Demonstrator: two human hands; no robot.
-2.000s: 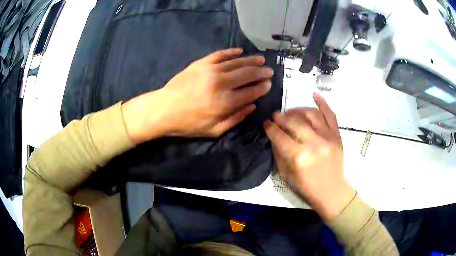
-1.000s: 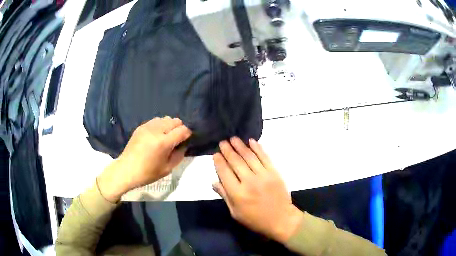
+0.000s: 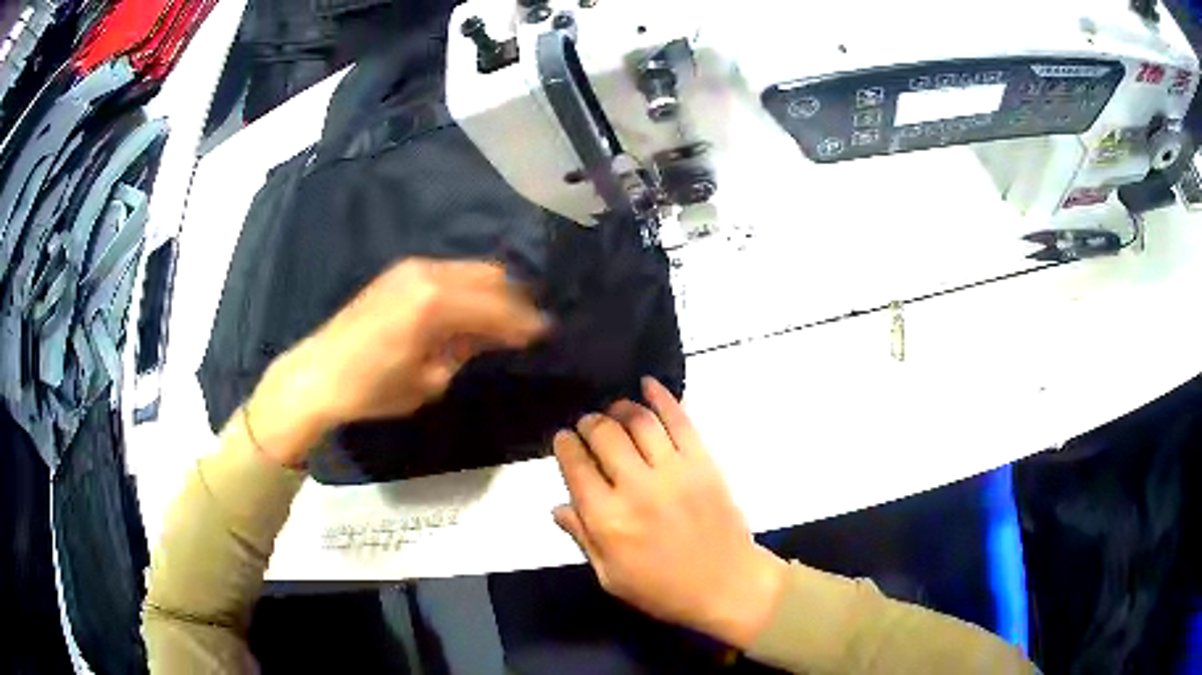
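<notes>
A black fabric bag piece (image 3: 382, 198) lies flat on the white sewing table, its right edge under the presser foot and needle area (image 3: 655, 237) of the white sewing machine (image 3: 514, 119). My left hand (image 3: 415, 336) is over the middle of the piece, slightly blurred, with fingers bent; whether it pinches cloth cannot be told. My right hand (image 3: 646, 508) rests at the front right corner of the piece, fingertips on its edge and fingers loosely bent, not gripping.
A control panel (image 3: 943, 108) with a lit screen is on the machine arm. Small dark snips (image 3: 1074, 245) lie at the right. Grey strips (image 3: 79, 264) and red pieces (image 3: 139, 29) are heaped at the left. Ruler marks (image 3: 389, 528) run along the table's front edge.
The black piece has turned and shifted left in view. My left hand has moved from its front edge to over its middle. My right hand stays by the front right corner.
</notes>
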